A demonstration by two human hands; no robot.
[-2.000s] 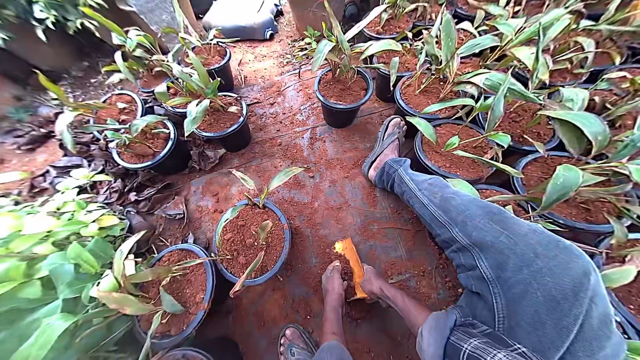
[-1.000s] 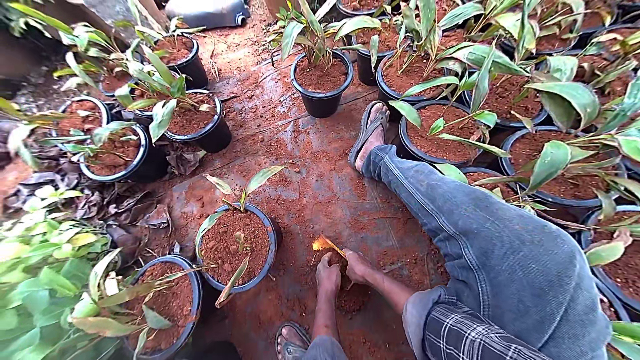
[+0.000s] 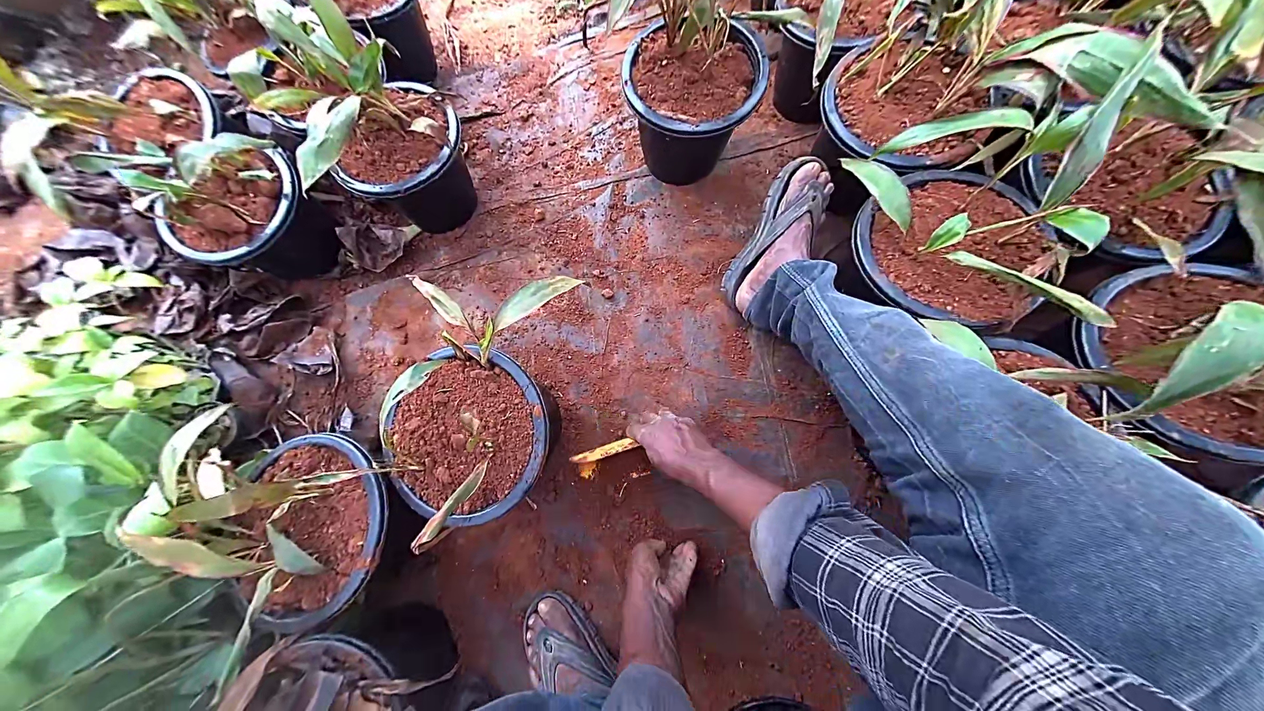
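My right hand [image 3: 673, 441] is low over the soil-covered ground sheet, its fingers on one end of a flat yellow-orange piece [image 3: 604, 452], perhaps a scraper; I cannot tell its exact kind. My left hand [image 3: 662, 575] is nearer my body, beside my sandalled left foot [image 3: 568, 642], fingers apart and nothing seen in it. To the left of the yellow piece stands a black plastic pot [image 3: 541, 425] of red soil with a small leafy plant [image 3: 486, 336] at its far rim. Loose red soil [image 3: 632, 494] lies around the yellow piece.
Potted plants crowd the right side, among them a black pot [image 3: 948, 247] near my right foot [image 3: 790, 222]. Another pot [image 3: 681, 148] stands ahead. Several more pots [image 3: 425, 193] stand at upper left, with dry leaves [image 3: 267, 321] and leafy green plants [image 3: 89, 434] below them.
My hands were together at the yellow piece and are now apart. The left has drawn back towards my body; the right holds the piece lower and flatter, nearer the pot.
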